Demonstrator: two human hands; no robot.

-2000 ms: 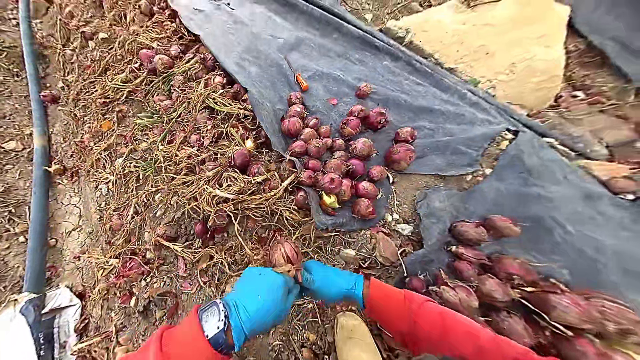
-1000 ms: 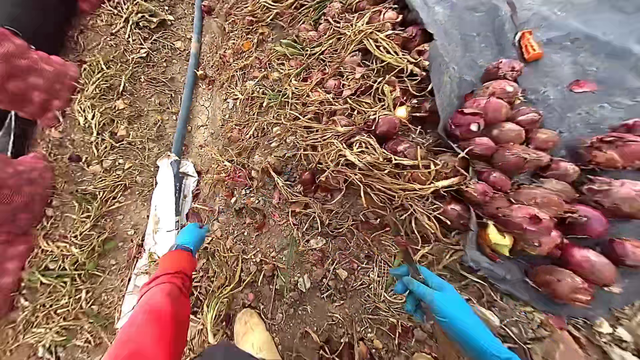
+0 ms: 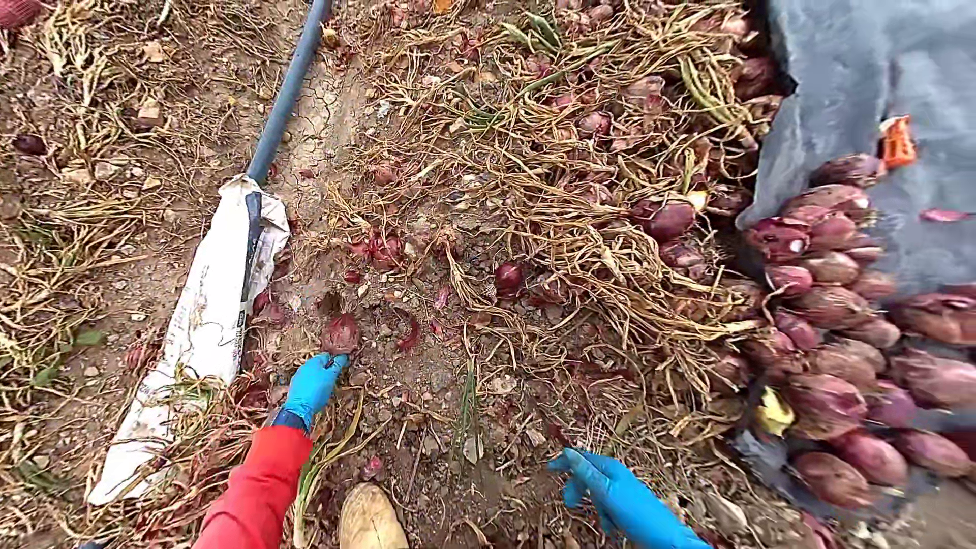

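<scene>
My left hand (image 3: 314, 385), in a blue glove, reaches down to a red onion (image 3: 341, 334) on the soil, its fingertips at the onion's lower edge. The onion's dark top points away from me. My right hand (image 3: 598, 484), gloved in the same blue, hangs over the soil at the lower middle, fingers bent. A thin dark thing shows beside its fingertips; what it is, and whether the hand grips it, cannot be made out. To its right a heap of red onions (image 3: 827, 396) lies on a grey plastic sheet (image 3: 926, 91).
Dry onion stalks (image 3: 602, 267) cover the ground between the hands and the sheet. On the left, a blue-grey hose (image 3: 286, 91) runs into a white sack (image 3: 198, 320). A tan boot (image 3: 371, 520) stands at the bottom. An orange piece (image 3: 898, 142) lies on the sheet.
Two seconds ago both hands met at one onion; they are now far apart. Since one second ago, the left hand has come away from the white sack to an onion on the soil.
</scene>
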